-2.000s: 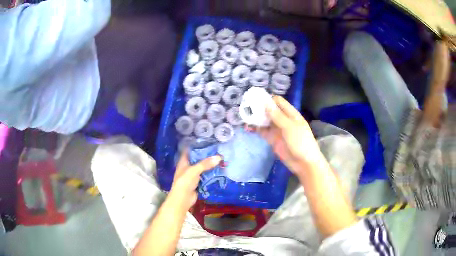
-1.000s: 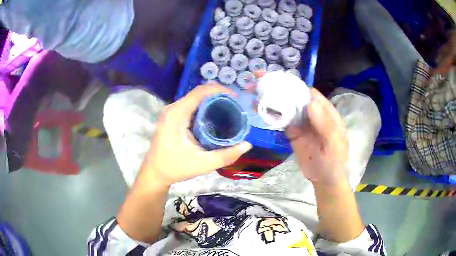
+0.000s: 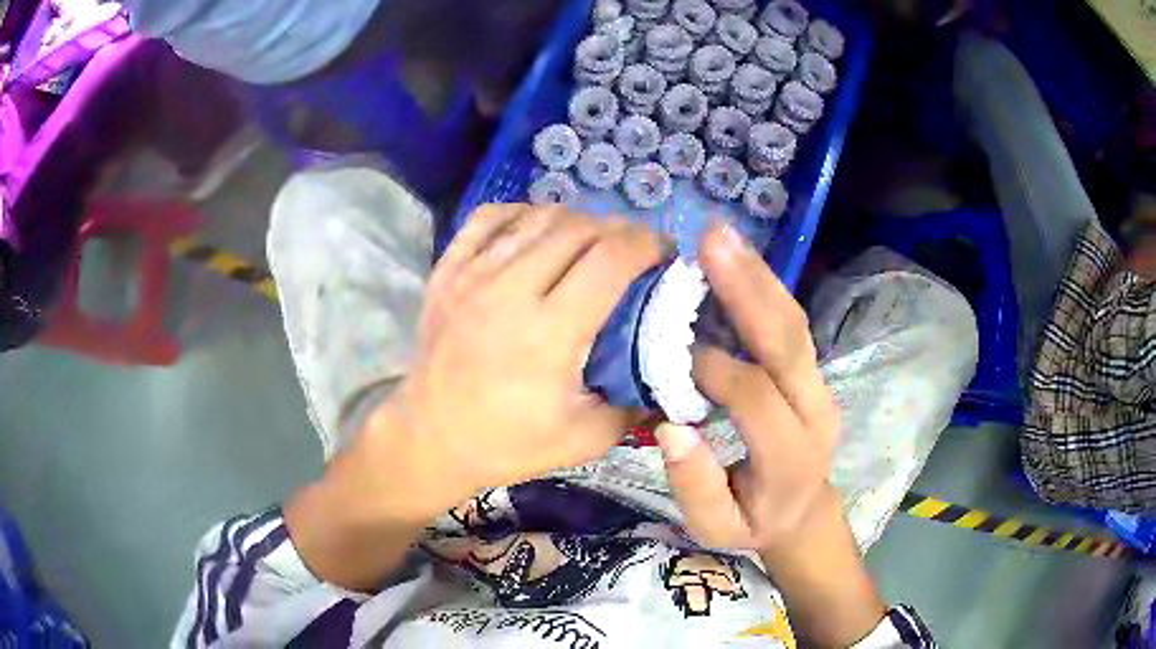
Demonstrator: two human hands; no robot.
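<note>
My left hand is wrapped around a dark blue hollow piece above my lap. A white ring piece with a scalloped edge sits against the blue piece's right-hand end. My right hand holds the ring from the right, with the thumb below and fingers above. How deep the ring sits in the blue piece's mouth is hidden. A blue tray in front of me holds rows and stacks of white ring pieces.
A red stool stands at the left. A person's light blue garment shows at the upper left. Another person's leg and checked cloth are at the right. Yellow-black tape crosses the grey floor.
The blue piece and the white ring were apart and now touch end to end. My left hand has turned the blue piece's mouth to the right. The tray shows higher in view.
</note>
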